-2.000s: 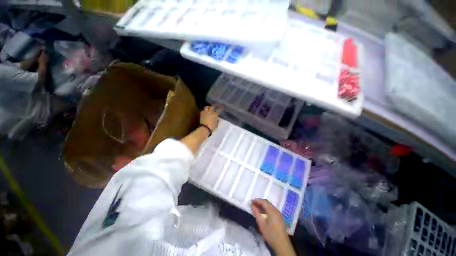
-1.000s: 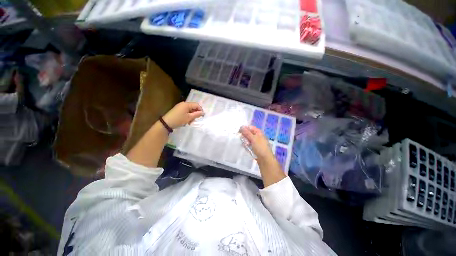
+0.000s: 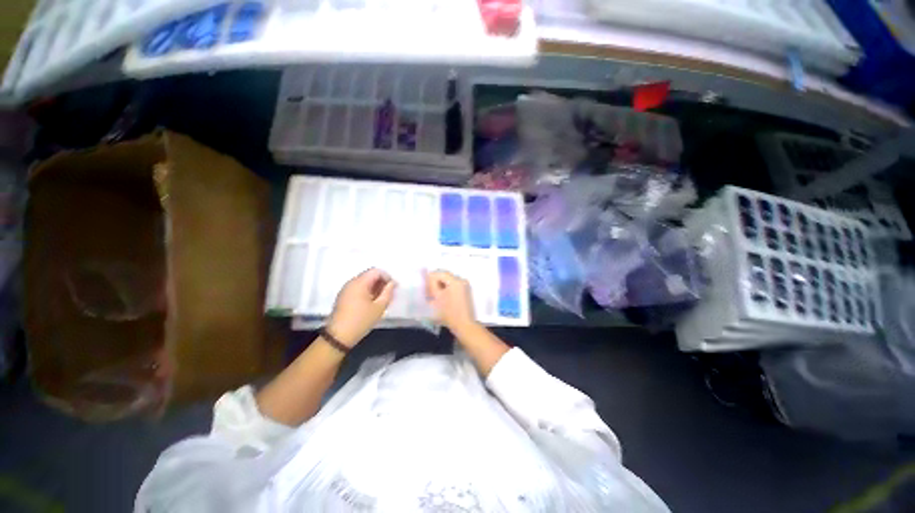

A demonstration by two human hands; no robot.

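Observation:
A white compartment tray [image 3: 351,183] lies in front of me. Purple and blue plastic parts [image 3: 480,220] fill several pockets at its right end; the other pockets look empty or washed out by glare. My left hand [image 3: 363,303], with a dark band at the wrist, is over the tray's near edge, its thumb and fingertips close together. My right hand [image 3: 447,299] is just to its right, fingers curled. Something clear and thin, perhaps plastic film, seems to lie between the hands, but it is too blurred to tell whether either hand grips it.
An open brown carton [image 3: 216,271] stands left. Grey-white divided trays [image 3: 286,142] are behind the tray. Clear plastic bags [image 3: 642,235] lie right, beside stacked white rack trays [image 3: 707,276]. Above is a shelf with a white tray [image 3: 381,48] holding blue and red parts.
My hands have left the tray's left side and front edge and come together over its near side. The tray now appears squarer to me and further left, as the view has turned right.

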